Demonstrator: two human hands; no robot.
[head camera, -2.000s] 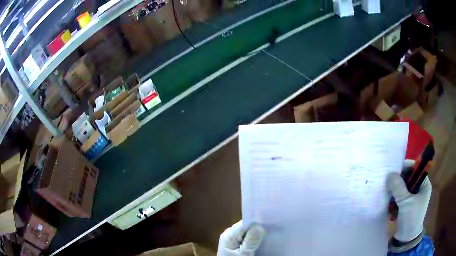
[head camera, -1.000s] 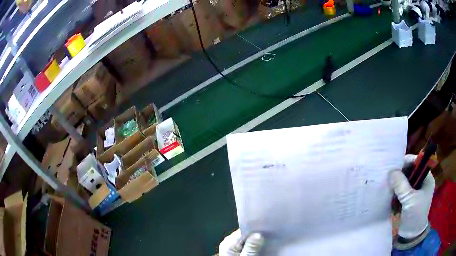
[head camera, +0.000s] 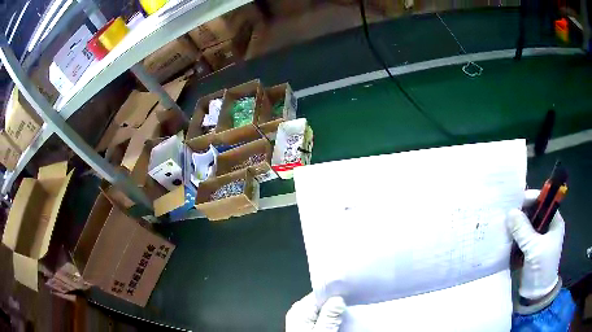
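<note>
A white printed sheet (head camera: 409, 227) with faint lines of text is held up in front of me, creased across its lower part. My left hand (head camera: 316, 314), in a white glove, grips its lower left edge and is cut off by the bottom of the picture. My right hand (head camera: 537, 249), in a white glove with a blue sleeve, holds the right edge. The same hand also holds an orange and black tool (head camera: 549, 202), which looks like a utility knife, with a second similar piece beside it. The fingers behind the sheet are hidden.
Small open cartons (head camera: 228, 189) with silvery and green-bagged parts stand on the green bench (head camera: 240, 272). An open printed carton (head camera: 133, 262) and another open carton (head camera: 36, 217) are at left. A metal shelf (head camera: 152, 48) crosses the upper left. A dark cable (head camera: 396, 81) hangs over the bench.
The view has swung left and closer to the bench, so the small cartons and printed carton show more fully. Both hands still hold the sheet, whose lower part now shows a crease.
</note>
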